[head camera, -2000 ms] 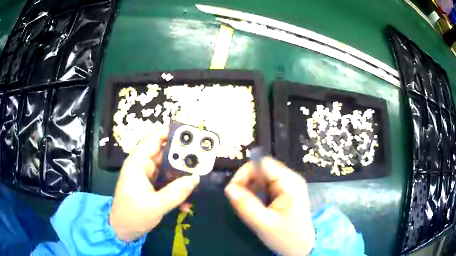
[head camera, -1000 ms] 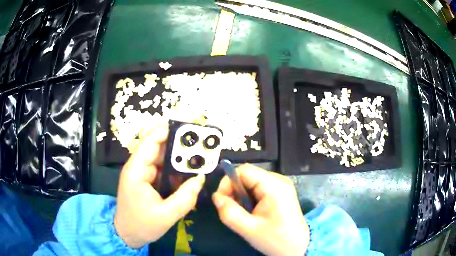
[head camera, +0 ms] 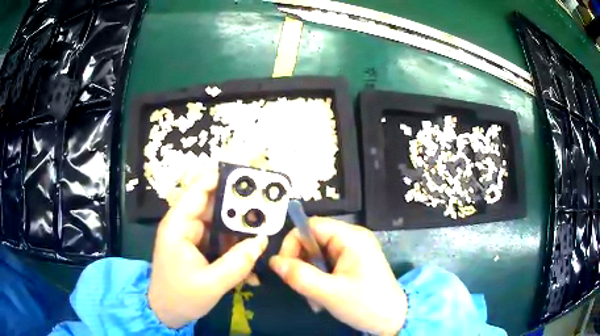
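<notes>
A camera module (head camera: pixel 255 200) with a white rounded-square face and three dark ringed lenses shows face up, on a dark body. My left hand (head camera: pixel 197 262) holds it from the left, with the thumb at its lower edge. My right hand (head camera: pixel 342 269) holds slim grey tweezers (head camera: pixel 305 230) between thumb and fingers, their upper end close to the module's right edge. I cannot tell if they touch. The lower part of the dark body is partly hidden by my left hand.
Behind the hands, a larger black tray (head camera: pixel 243 86) holds cream-white pieces; a smaller black tray (head camera: pixel 375 164) with sparser pieces is at the right. Glossy black compartment trays (head camera: pixel 79 144) stand at far left and far right. White strips (head camera: pixel 408 43) and yellow tape (head camera: pixel 288 47) lie behind.
My right hand has moved left with the tweezers, from away at the right to beside the module. The left hand keeps its hold. The view has shifted slightly.
</notes>
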